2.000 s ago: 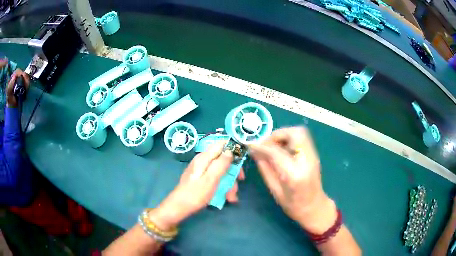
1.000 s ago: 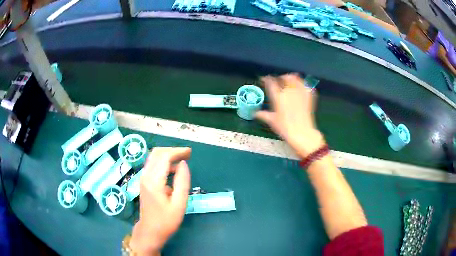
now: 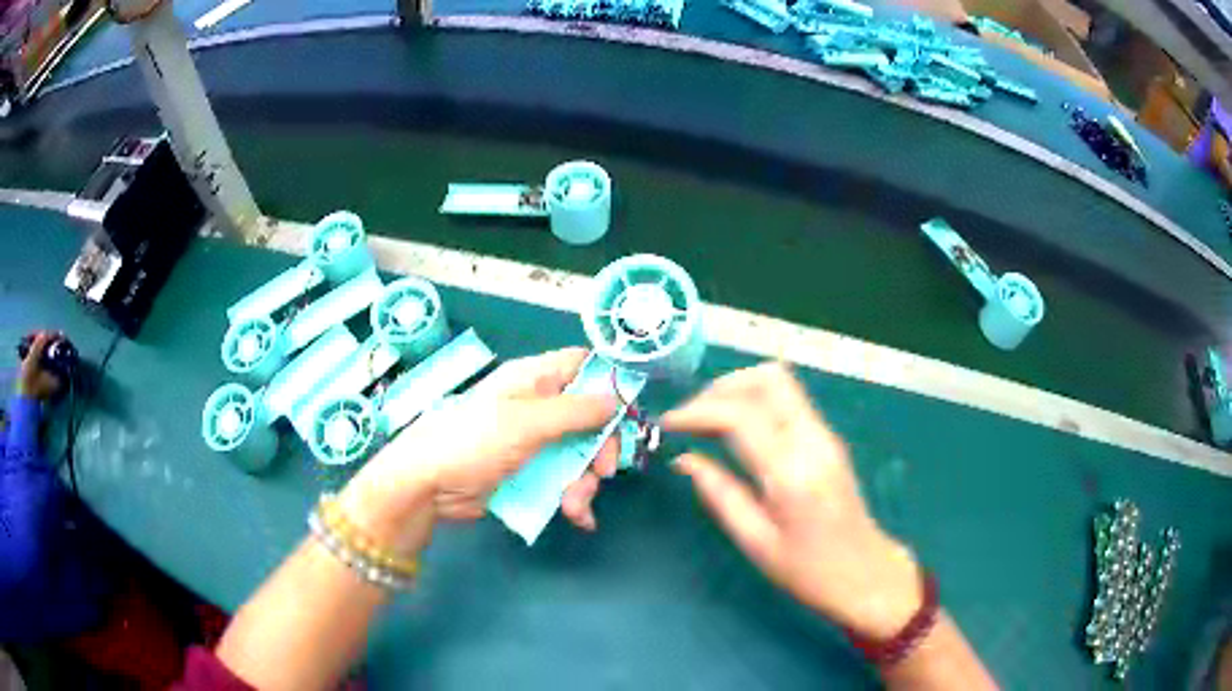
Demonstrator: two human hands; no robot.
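A turquoise fan unit [image 3: 646,313] is held over the bench, its round spoked head up and its flat handle pointing down-left. My left hand [image 3: 507,439] grips the handle, thumb on top and fingers beneath. A small dark and metallic part [image 3: 646,437] sticks out beside the handle near the neck, by my left fingertips. My right hand [image 3: 790,506] is just to the right of it, thumb and forefinger apart, holding nothing that I can see. Whether its fingertips touch the part is hard to tell.
Several fan units [image 3: 345,428] lie clustered on the bench at left. Others lie on the dark belt [image 3: 784,189] behind the pale rail [image 3: 797,348]. A glittering pile of small parts [image 3: 1130,587] is at right. A black machine [image 3: 135,236] and a person's blue sleeve [image 3: 54,513] are at far left.
My left hand has taken hold of a fan unit and lifted it. My right hand has come back from the belt to beside it. The fan unit on the belt has shifted left in view.
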